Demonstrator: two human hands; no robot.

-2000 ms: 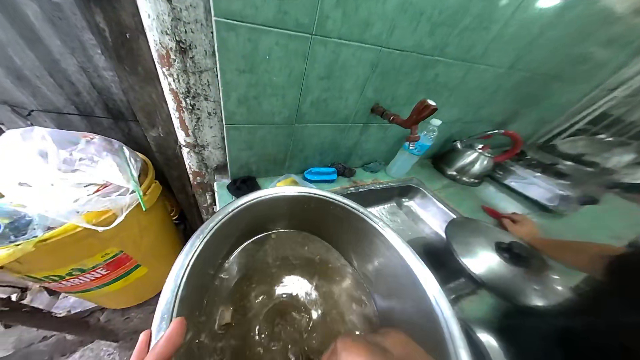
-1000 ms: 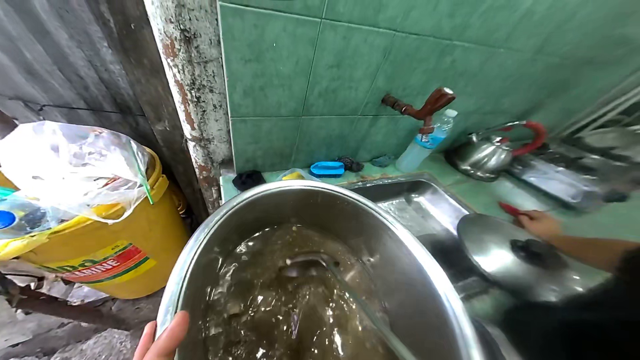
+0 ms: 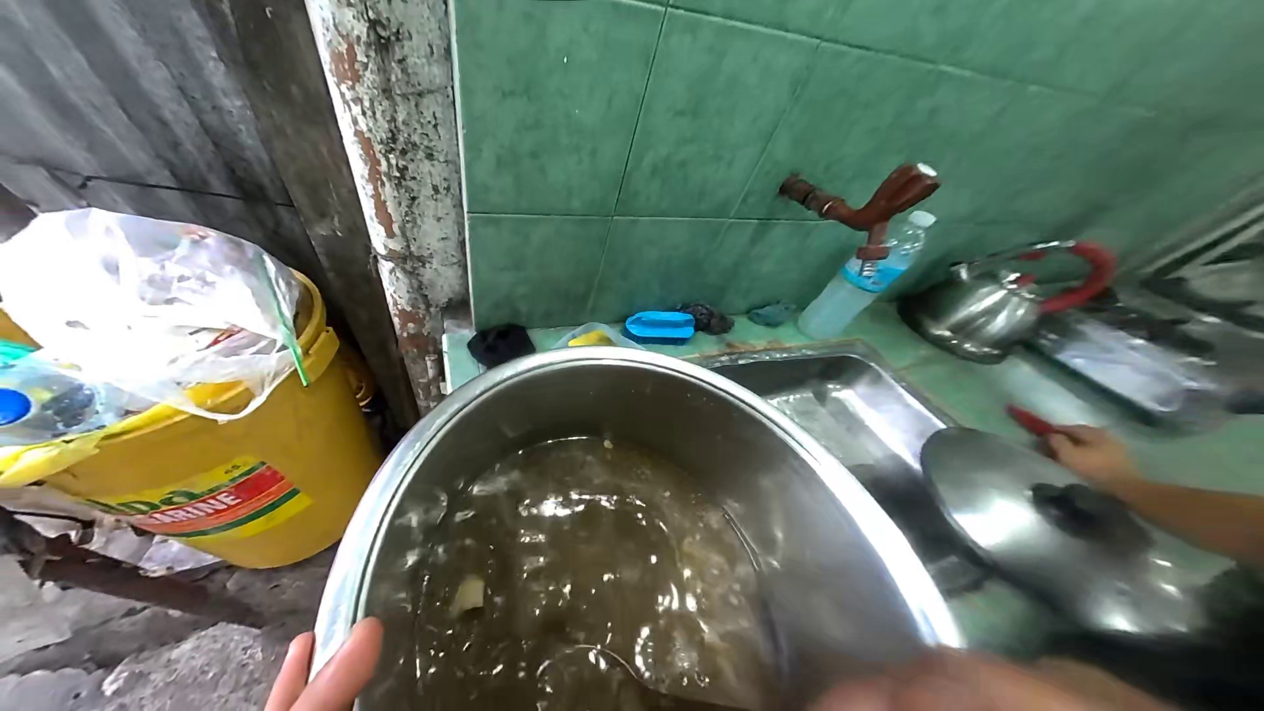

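A large stainless steel pot (image 3: 637, 357) fills the lower middle, holding brown broth (image 3: 592, 553) with a pale piece floating near its left side. My left hand (image 3: 331, 671) grips the pot's rim at the lower left, thumb inside. My right hand (image 3: 948, 681) is blurred at the bottom edge by the right rim; its fingers and what they hold cannot be made out. The curved edge of a ladle (image 3: 592, 657) shows in the broth near the bottom, mostly submerged.
Behind the pot lie a steel sink (image 3: 869, 395), a rusty faucet (image 3: 879, 202), a plastic bottle (image 3: 859, 281) and a blue brush (image 3: 660, 327). Rightward are a kettle (image 3: 987, 316), a pot lid (image 3: 1017, 523) and another person's hand (image 3: 1091, 454) with a red-handled tool. A yellow bucket (image 3: 286, 494) stands left.
The ladle, plainly visible in the broth one second ago, now lies lower and mostly under the surface. My right hand has come back into view at the bottom. My left hand stays on the rim.
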